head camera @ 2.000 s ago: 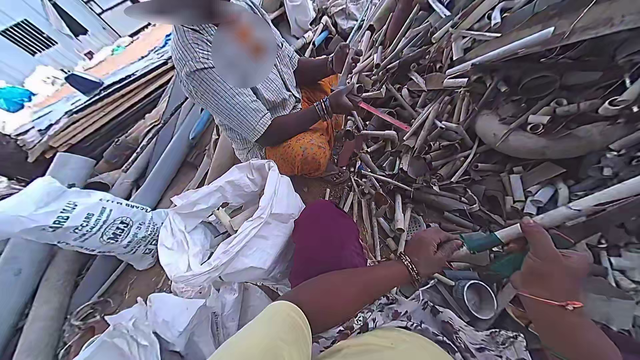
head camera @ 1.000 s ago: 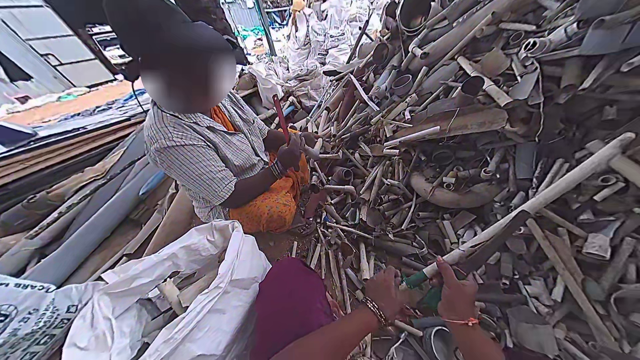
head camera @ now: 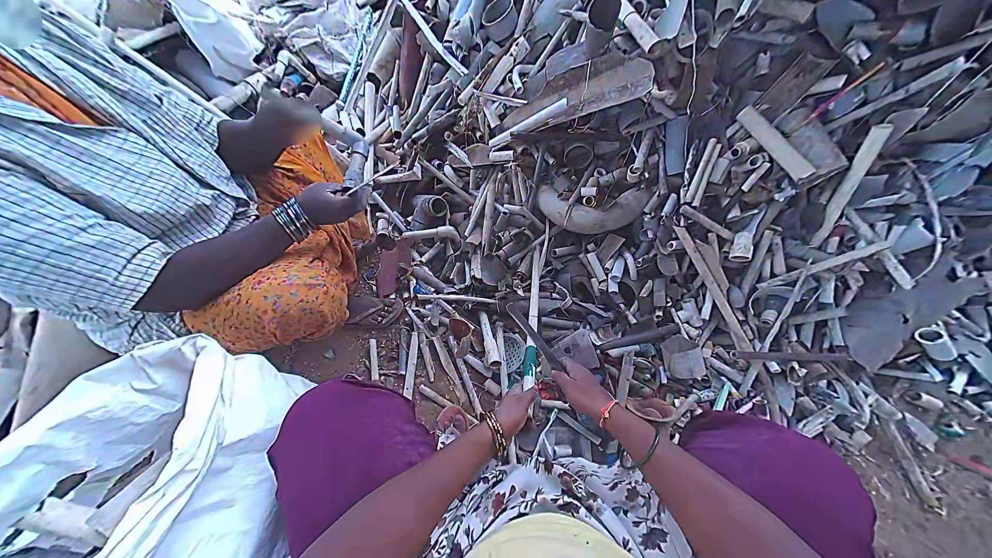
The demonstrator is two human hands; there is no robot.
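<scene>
My left hand (head camera: 514, 409) is closed around the near end of a long pale plastic pipe (head camera: 534, 306), just below a green band on it. The pipe points away from me over the heap of scrap. In my right hand (head camera: 581, 386) is a dark flat blade-like tool (head camera: 536, 339), angled up and to the left so that its far part lies beside or across the pipe. Whether it touches the pipe I cannot tell. Around both hands lie short pipe pieces, and a round perforated plastic piece (head camera: 513, 353) is just beyond my left hand.
Scrap pipes and fittings spread ahead and right, among them a thick curved pipe (head camera: 595, 211). A person in a checked shirt (head camera: 101, 225) sits at the left, a hand (head camera: 333, 203) holding a grey pipe fitting (head camera: 356, 164). An open white sack (head camera: 167, 434) stands at lower left.
My view has swung downward and right. The pipe, which slanted up to the right before, now points nearly straight away from me. The dark tool in my right hand has come apart from the pipe's line.
</scene>
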